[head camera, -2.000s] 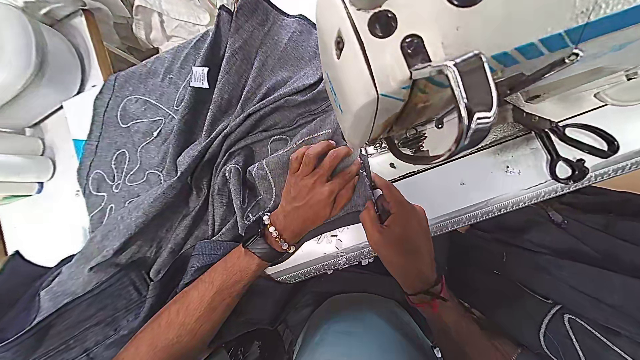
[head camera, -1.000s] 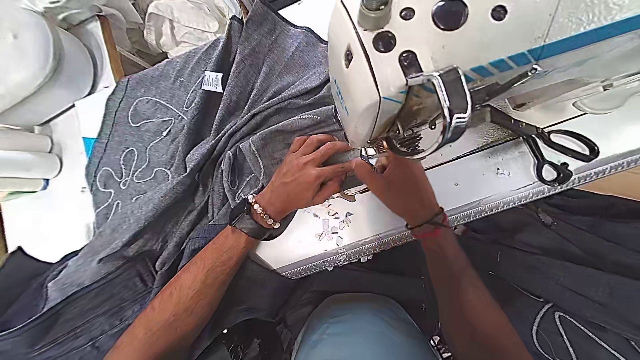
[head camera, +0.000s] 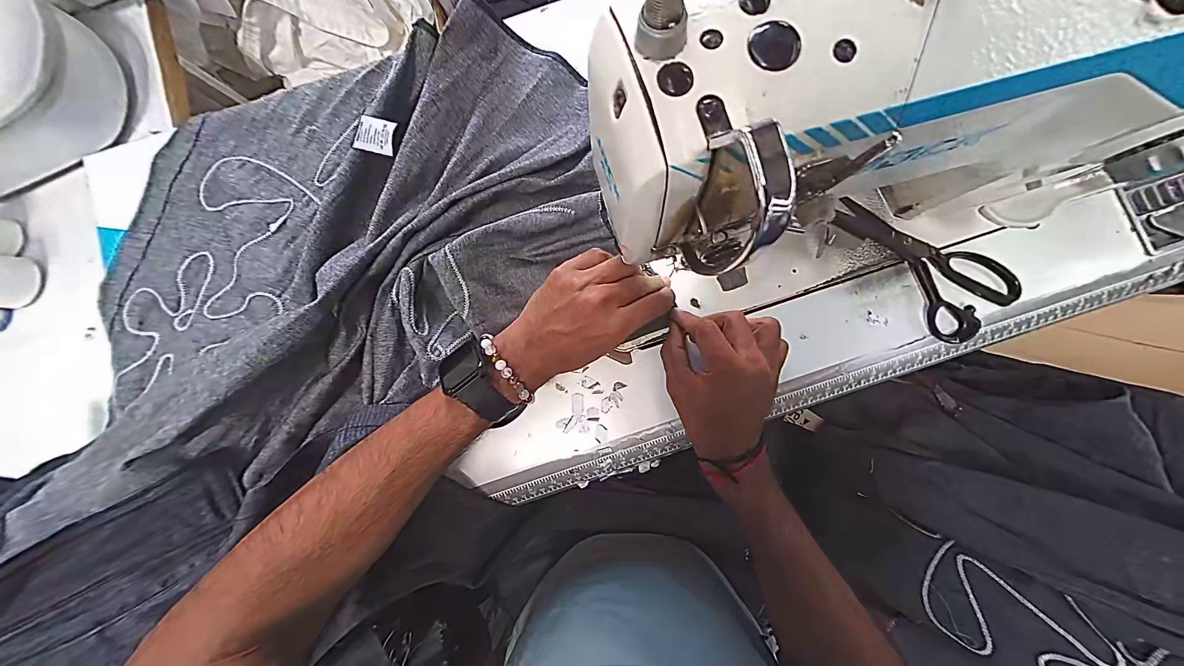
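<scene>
A grey knit garment (head camera: 361, 231) with white stitched line patterns lies over the left of the machine bed and hangs off it. My left hand (head camera: 592, 310), with a watch and a bead bracelet at the wrist, presses flat on its edge just left of the needle area. Close by, my right hand (head camera: 726, 356) pinches the fabric edge between thumb and fingers, its fingertips nearly meeting those of the left. The head of a white industrial sewing machine (head camera: 638, 139) stands over both hands. Its presser foot is mostly hidden.
Black-handled scissors (head camera: 953, 277) lie on the bed to the right. A measuring tape (head camera: 832, 388) runs along the bed's front edge. Small scraps (head camera: 587, 407) are scattered in front of my left hand. Dark fabric (head camera: 1045, 462) hangs at the lower right, and white thread cones (head camera: 18, 277) stand far left.
Two seconds ago my right hand held a small dark tool by the needle area; now no tool shows in it. The hand has since shifted, and scraps on the bed are more exposed.
</scene>
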